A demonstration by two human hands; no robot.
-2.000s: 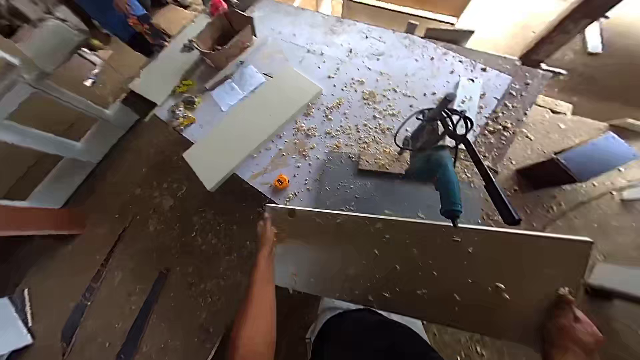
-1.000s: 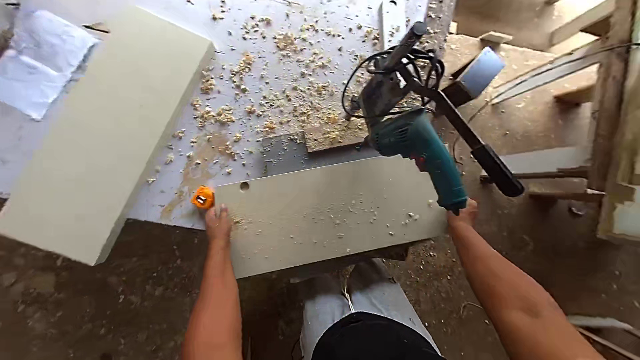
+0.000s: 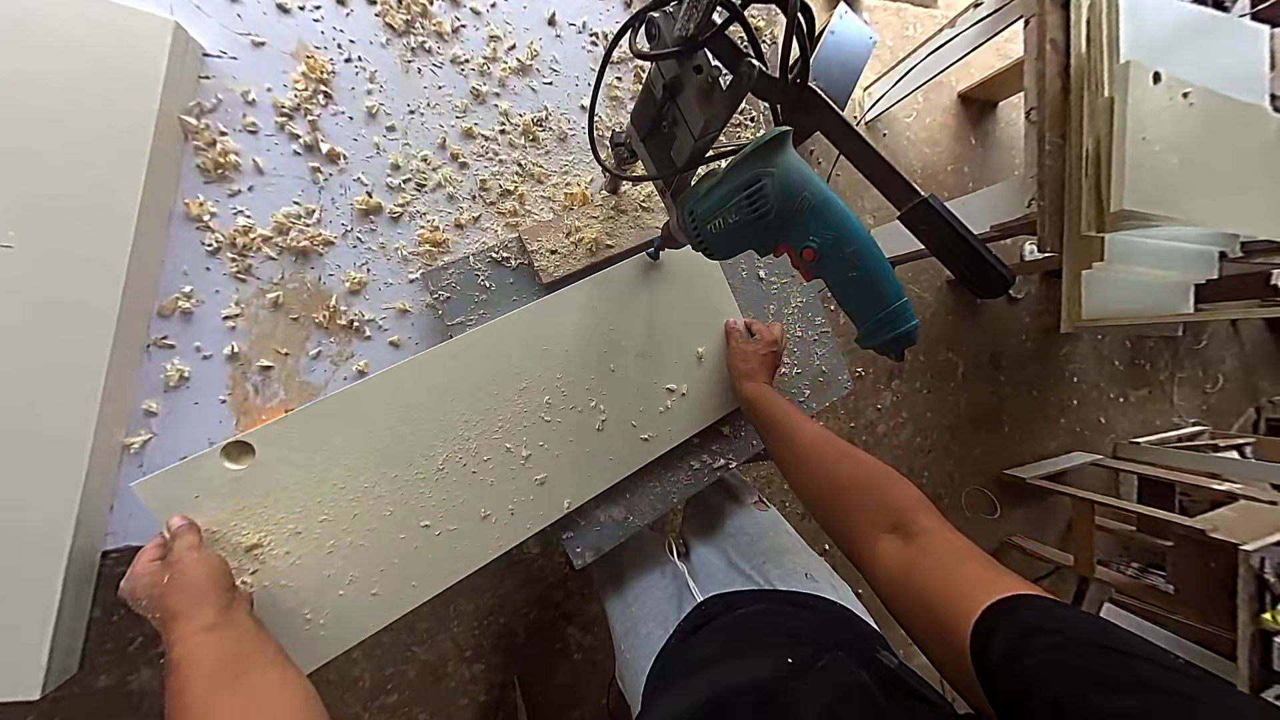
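Observation:
A pale cream panel (image 3: 480, 430) lies slanted on the metal base plate (image 3: 650, 490) of a drill stand, strewn with fine shavings. One round hole shows near its left end. My left hand (image 3: 185, 580) grips the panel's lower left corner. My right hand (image 3: 755, 355) holds its right end, thumb on top. Above the panel's upper right part, a teal power drill (image 3: 790, 220) is clamped in the stand, its bit close to the panel's far edge. The stand's black-handled lever (image 3: 955, 245) slopes down to the right. A small wooden block (image 3: 590, 235) touches the panel's far edge.
Wood shavings cover the light worktable (image 3: 400, 190). A stack of cream panels (image 3: 60, 300) stands at the left. Further panels (image 3: 1190, 150) are piled at the upper right, and wooden frames (image 3: 1160, 480) stand on the floor at the right.
The panel, earlier tilted up in both hands in front of the stand, now lies on the base plate under the drill. Both hands still hold its ends. The view has moved closer.

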